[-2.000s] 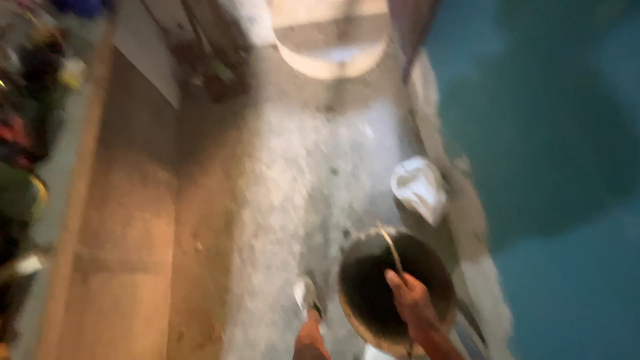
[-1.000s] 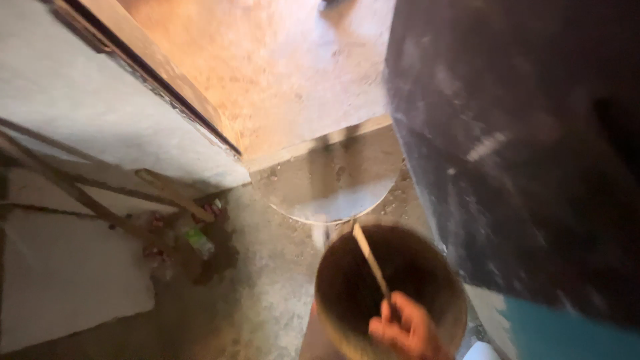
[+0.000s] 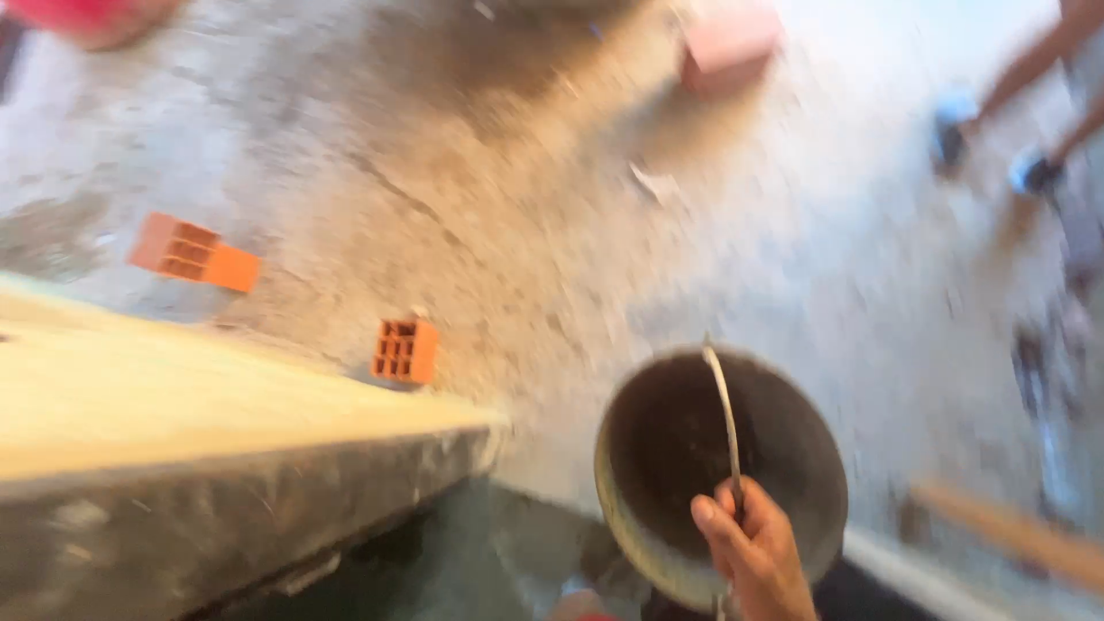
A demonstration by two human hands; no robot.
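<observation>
My right hand (image 3: 755,548), low and right of centre, is closed around the thin curved handle (image 3: 724,405) of a round bucket (image 3: 617,483). The bucket hangs below that hand with its wide mouth facing up, and its inside is dark, so its contents cannot be made out. My left hand is not in view. Part of a foot or leg, blurred, shows at the bottom edge, left of the bucket.
A hollow clay brick (image 3: 405,351) lies by the wall end (image 3: 414,448) at the left, with more hollow brick (image 3: 194,253) farther left. A reddish block (image 3: 729,47) sits on the rough floor (image 3: 535,198) ahead. Another person's legs (image 3: 1026,69) stand upper right; a wooden piece (image 3: 1009,526) is lower right.
The view has moved from a narrow passage, past a doorway, to a floor with bricks and another person's legs. My right hand keeps its hold on the bucket's handle throughout.
</observation>
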